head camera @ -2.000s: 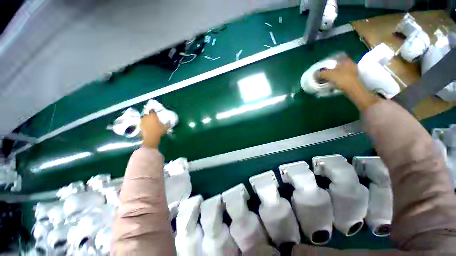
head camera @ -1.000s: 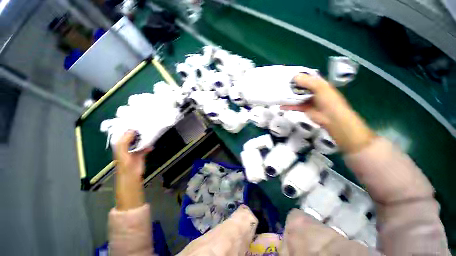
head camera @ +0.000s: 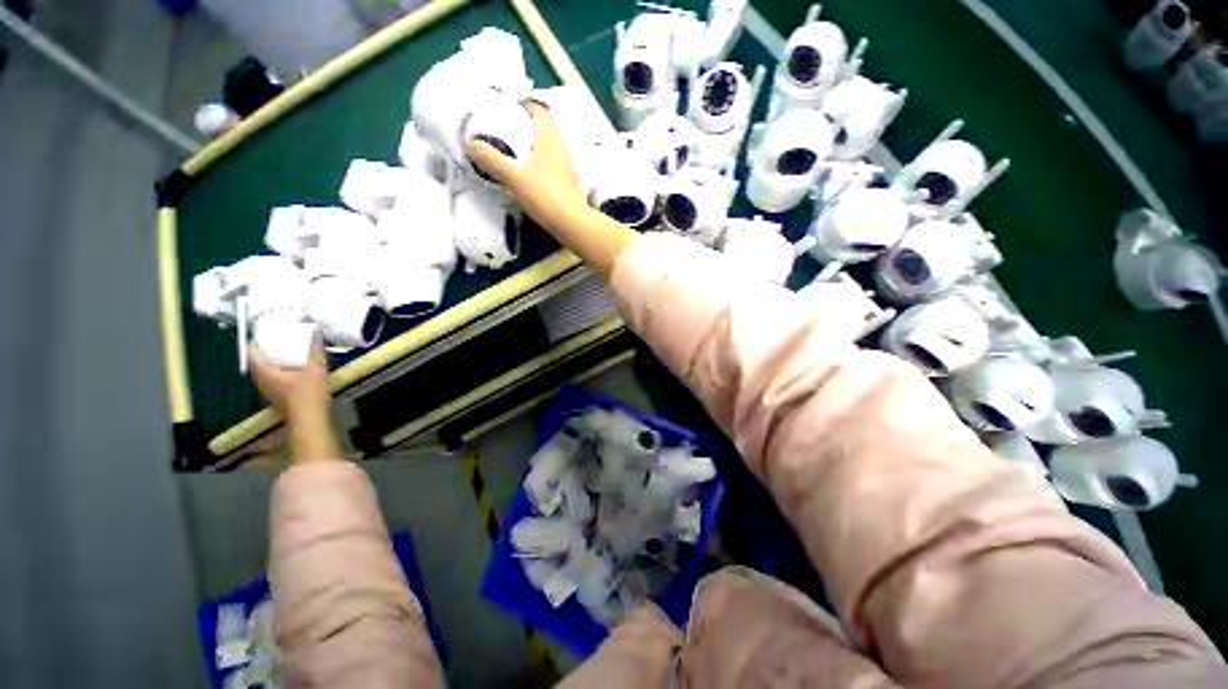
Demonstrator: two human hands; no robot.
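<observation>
Several white security cameras point(head camera: 404, 249) lie side by side on the green top of the trolley point(head camera: 364, 342). My left hand point(head camera: 299, 390) grips the camera at the left end of this row point(head camera: 279, 303), at its lower end. My right hand point(head camera: 537, 159) is around the lower, lens end of a camera point(head camera: 471, 84) at the row's right end; this camera sits above and over its neighbours. Its black lens shows beside my fingers.
More white cameras point(head camera: 795, 151), some with thin antennas, crowd the green bench right of the trolley. One camera point(head camera: 1166, 261) lies on the belt at the right. A blue bin point(head camera: 506, 567) full of white parts stands on the floor; another blue bin point(head camera: 216, 623) is at the lower left.
The view has turned and moved closer to the trolley. My right hand has moved from above the bench cameras to the trolley with a camera. The trolley cameras now lie in a row.
</observation>
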